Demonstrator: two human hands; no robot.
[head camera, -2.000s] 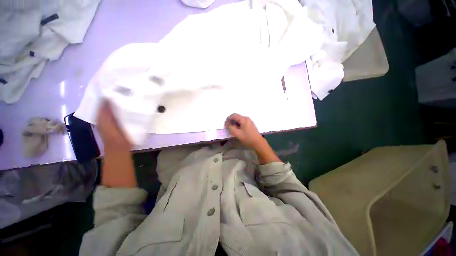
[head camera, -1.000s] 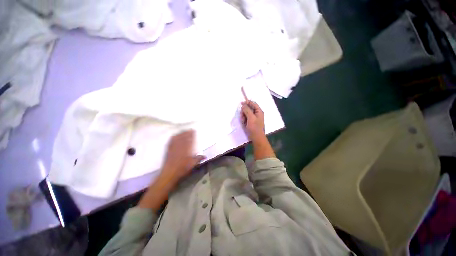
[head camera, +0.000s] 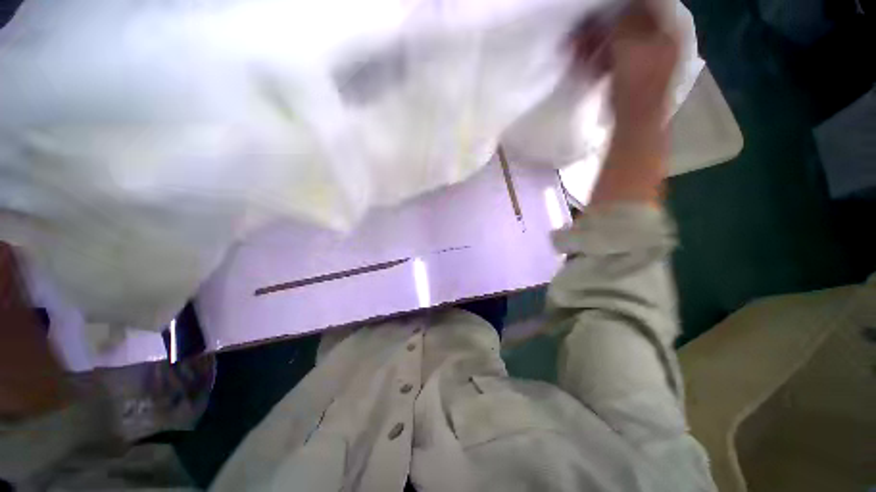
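A large white garment (head camera: 279, 144) is blurred with motion and spans the upper part of the view above the pale lilac table (head camera: 461, 216). My right hand (head camera: 639, 58) is at the garment's upper right side, blurred, its fingers at the cloth; its grip is unclear. My left hand (head camera: 24, 327) is at the left edge, dark, blurred and partly cut off; its fingers cannot be made out. A thin dark stick or ruler (head camera: 331, 277) lies on the table near the front edge. A second thin brown stick (head camera: 510, 184) lies farther right.
A phone-like black slab (head camera: 189, 332) lies at the table's front left. A clear plastic bag (head camera: 168, 394) hangs below the edge there. A large cream bin (head camera: 807, 384) stands at the lower right on green floor. Another beige surface (head camera: 706, 125) is beyond the table's right end.
The white garment has come up off the table's front part, showing the long dark stick. My right hand has moved up and right. My left hand has moved to the far left.
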